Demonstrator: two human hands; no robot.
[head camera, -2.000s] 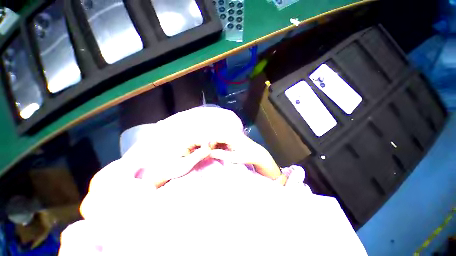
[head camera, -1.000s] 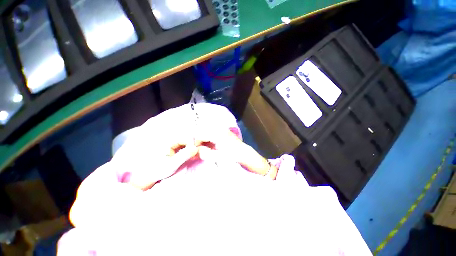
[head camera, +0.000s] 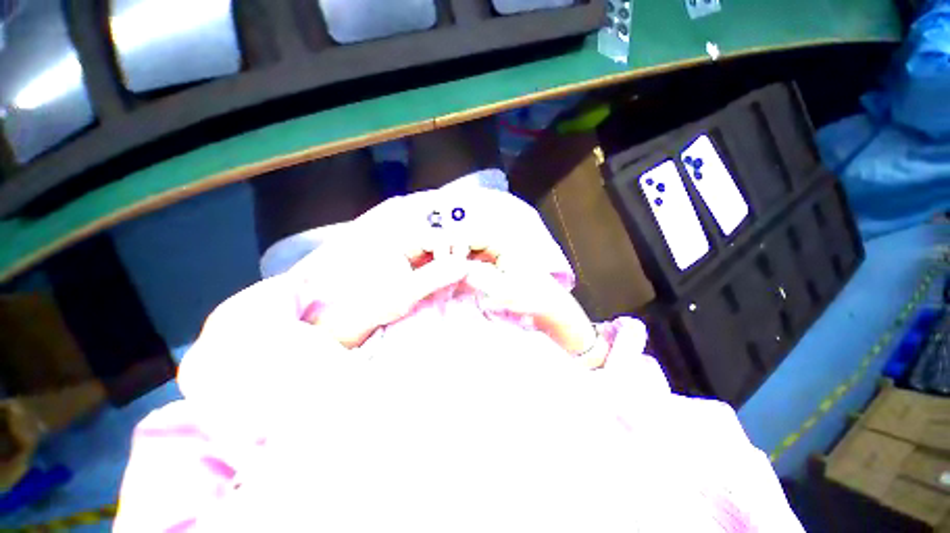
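Note:
My left hand (head camera: 385, 305) and my right hand (head camera: 536, 304) meet at the fingertips in front of my body, both washed out by glare. They pinch a small clear strip with rings between them. Two dark rings (head camera: 458, 214) show just above the fingertips against my white clothing. The strip's edges and the exact finger contact are lost in the glare.
A black foam tray (head camera: 281, 65) with silvery back covers (head camera: 175, 40) lies on the green bench (head camera: 313, 133). A ring sheet (head camera: 616, 33) is beside it. At right, a foam tray (head camera: 651, 283) holds two white covers (head camera: 675, 221). Cardboard boxes (head camera: 896, 448) stand lower right.
The view has shifted, so the bench tray sits higher and further right. My hands stay together; the strip that stood up from the fingertips now shows as two rings facing me.

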